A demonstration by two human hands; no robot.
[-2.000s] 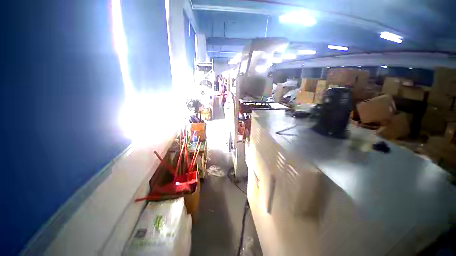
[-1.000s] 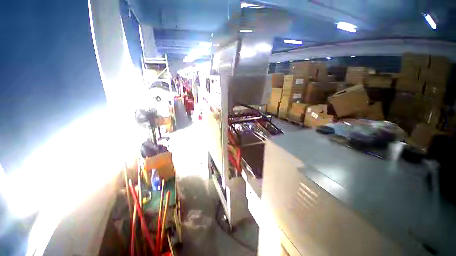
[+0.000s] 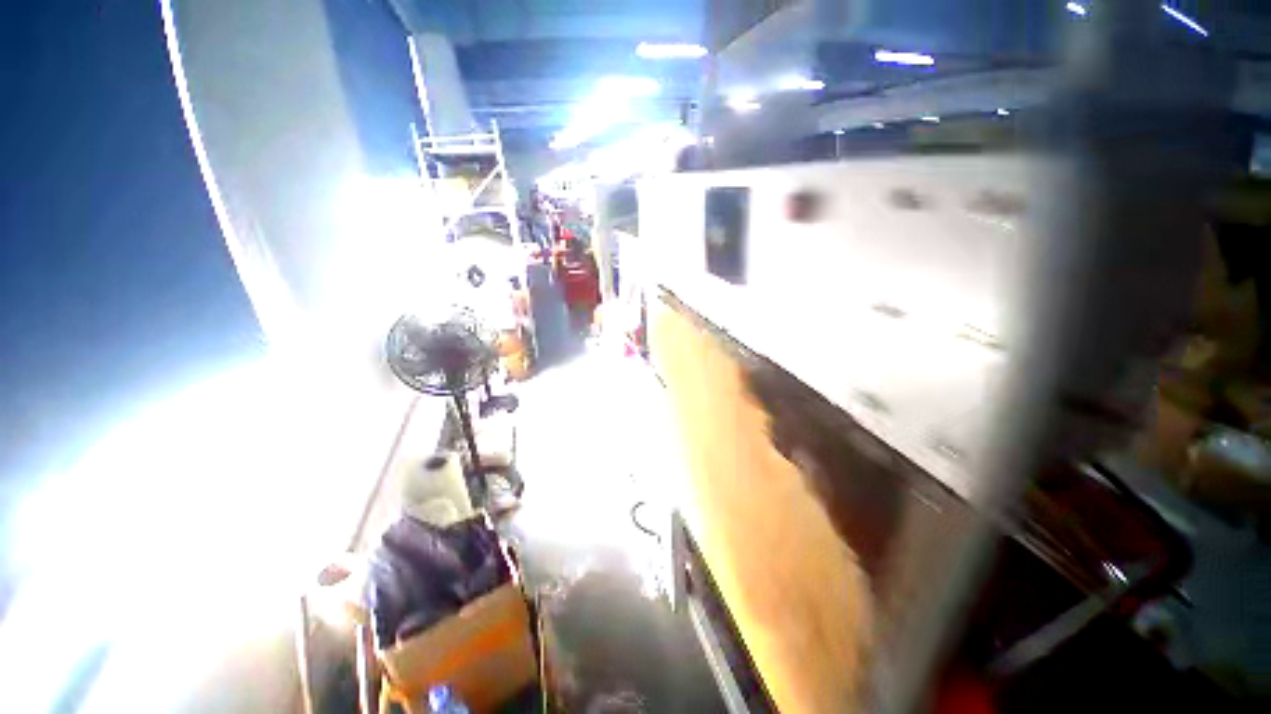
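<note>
Neither of my hands is in the picture. Nearest on my right is a large machine or cabinet with a white panel (image 3: 892,265) carrying a dark square and small knobs, blurred. Below it is a yellowish-brown side (image 3: 739,460). At the lower left a brown carton (image 3: 467,644) holds or backs onto dark cloth or bags (image 3: 425,575), with a pale rounded thing (image 3: 436,491) above. A blue bottle-like thing (image 3: 446,699) shows at the bottom edge.
A black standing fan (image 3: 442,352) is on the left of the narrow aisle floor (image 3: 579,460). A white rack (image 3: 467,156) and red things (image 3: 576,275) are farther along. Glare washes out the left wall. Cartons (image 3: 1206,398) are dim at far right.
The view has moved forward along the aisle. The grey-topped cabinet and red-handled tools have left the picture; the fan, carton and machine are now much nearer.
</note>
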